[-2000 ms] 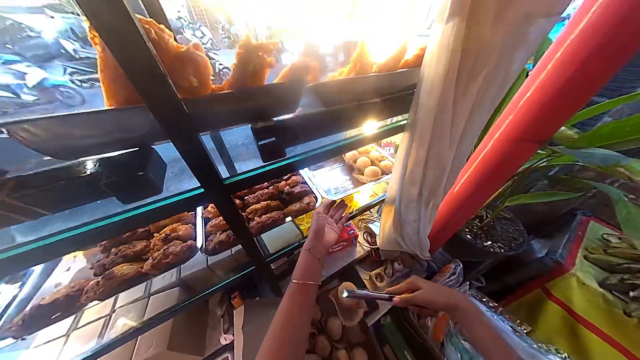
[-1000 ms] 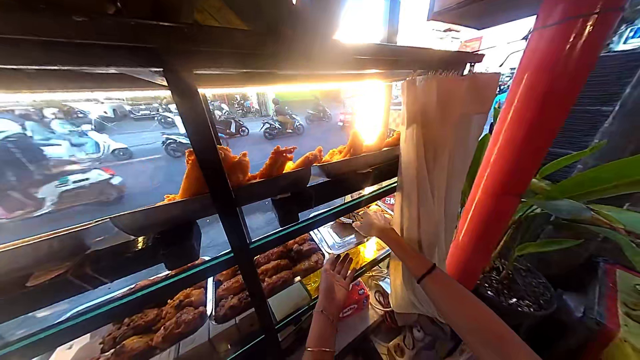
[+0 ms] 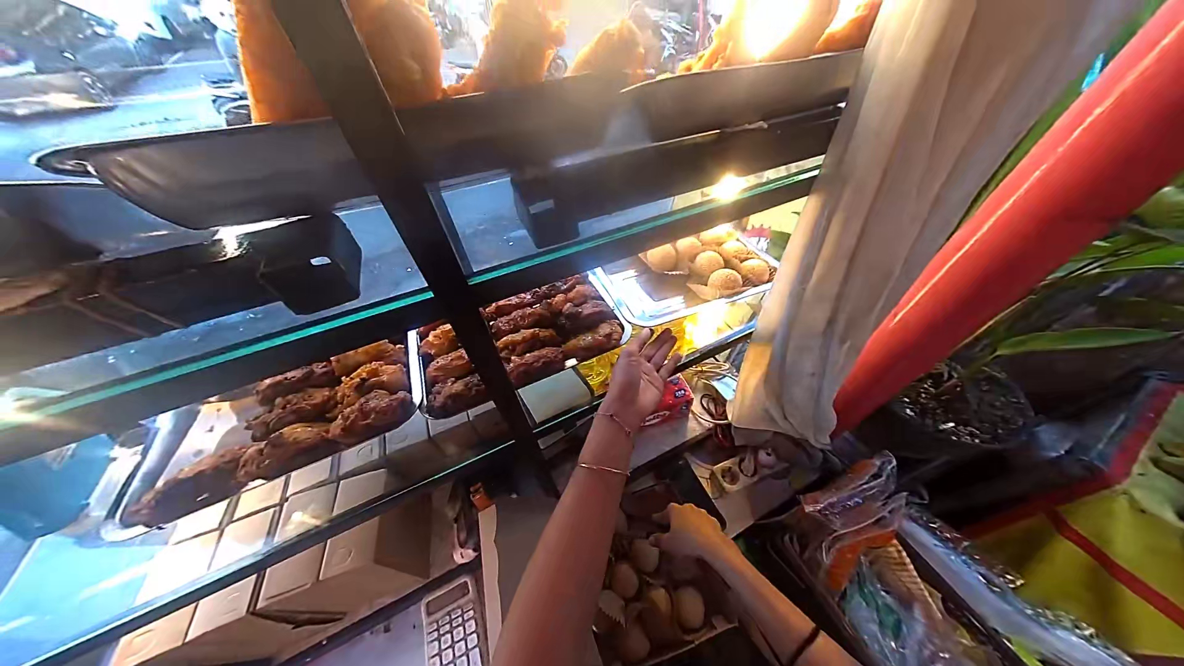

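Note:
My left hand (image 3: pixel 643 375) is palm up with its fingers apart and nothing in it, near the display's lower edge beside a small red box (image 3: pixel 671 402). Just beyond it stands a metal tray (image 3: pixel 629 296) with several round, seed-coated balls (image 3: pixel 709 264) in paper cups at its far end. Lower down, my right hand (image 3: pixel 692 534) is at the upper edge of a box of similar round balls (image 3: pixel 647 592). Its fingers are curled and partly hidden, so whether they grip something cannot be told.
Trays of browned meat pieces (image 3: pixel 370 402) lie behind the black frame (image 3: pixel 435 250). A cream curtain (image 3: pixel 814 259) and slanted red pole (image 3: pixel 1008 222) stand at right. A calculator (image 3: pixel 453 624), cardboard boxes (image 3: pixel 324 546) and plastic bags (image 3: pixel 860 518) lie low.
My right hand has come down from the tray to the box of balls. Two seconds ago it held a metal utensil above that box. My left hand stays open; the view has tilted down.

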